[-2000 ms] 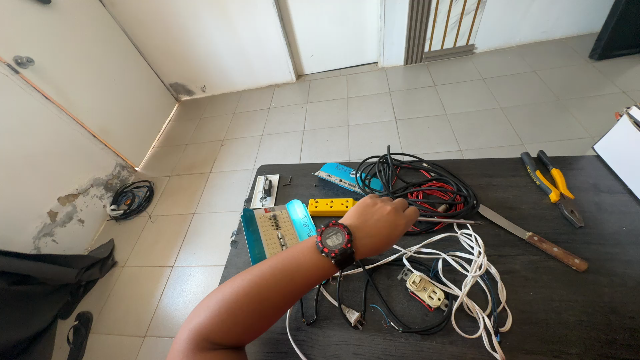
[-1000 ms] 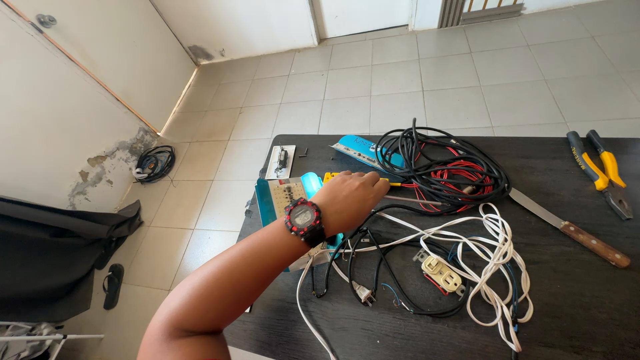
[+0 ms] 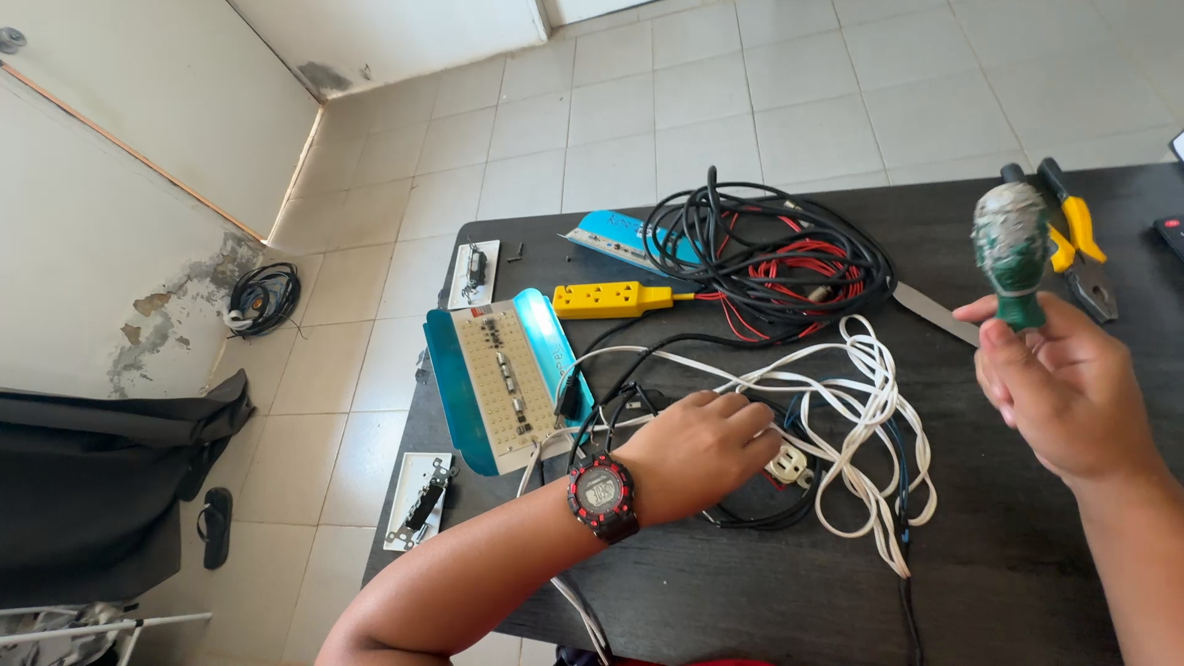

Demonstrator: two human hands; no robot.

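My left hand [image 3: 712, 449], with a black and red digital watch on its wrist, reaches over the cables. Its curled fingers partly cover a cream electrical outlet [image 3: 788, 465]; whether they grip it is hidden. At the right, my right hand [image 3: 1064, 379] holds a green-handled tool [image 3: 1013, 245], its worn handle pointing up; the working end is not visible. White cord [image 3: 865, 398] lies in loops beside the outlet. Behind my left hand are a yellow power strip [image 3: 612, 299] and a coil of black and red cable [image 3: 768, 250].
A perforated board with blue flaps [image 3: 504, 384] lies left, between two white plates with switch parts [image 3: 474, 275], [image 3: 418, 499]. A blue card [image 3: 622, 236], a knife blade [image 3: 934, 313] and yellow-black pliers [image 3: 1087, 268] lie on the dark table [image 3: 786, 601]. A cable coil [image 3: 264, 298] rests on the floor.
My left hand has moved from beside the yellow power strip to the outlet. My right hand has come into view with the green-handled tool.
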